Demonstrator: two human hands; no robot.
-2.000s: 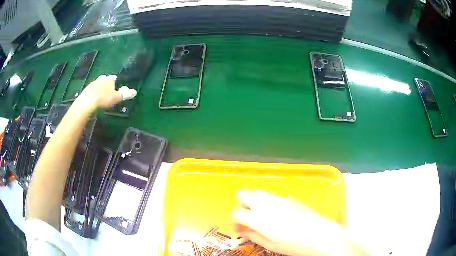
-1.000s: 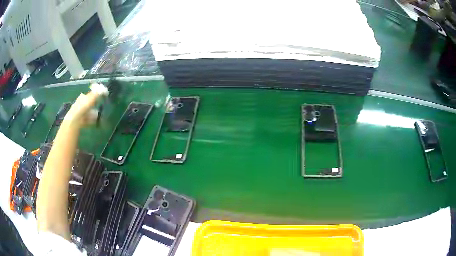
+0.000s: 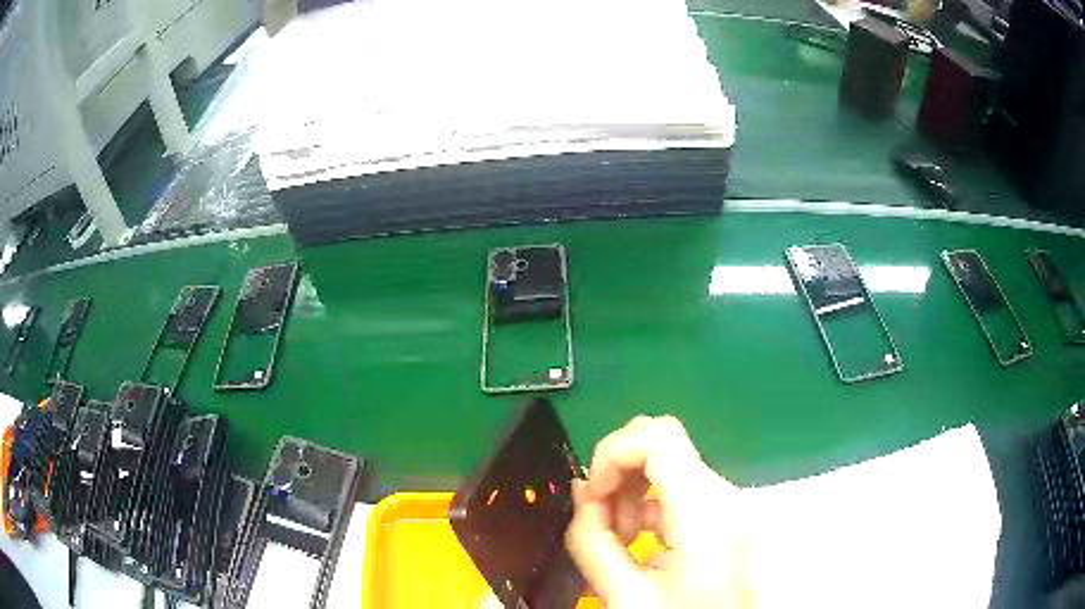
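Note:
A black phone middle frame [image 3: 518,506] is held up, tilted, over the orange-yellow tray [image 3: 411,535], its back panel towards me. My right hand [image 3: 631,512] is at its right long edge, thumb and fingers bent close together. Glare hides whether they pinch a small part or the frame itself. My left hand is not in view; what holds the frame's lower end is cut off by the bottom edge. The raised frame and my right hand cover much of the tray, and no small keys show in it.
Several frames lie spaced on the green belt, one straight ahead [image 3: 527,319]. Stacked frames [image 3: 131,470] lean at the left; another stack [image 3: 1059,500] is at the right edge. White sheeting [image 3: 869,523] lies right of the tray. A wide block of stacked trays [image 3: 506,196] stands beyond the belt.
My left arm, reaching over the belt at left, has left the picture. A frame is now held up over the tray, and my right hand has come into view beside it. The camera view has shifted.

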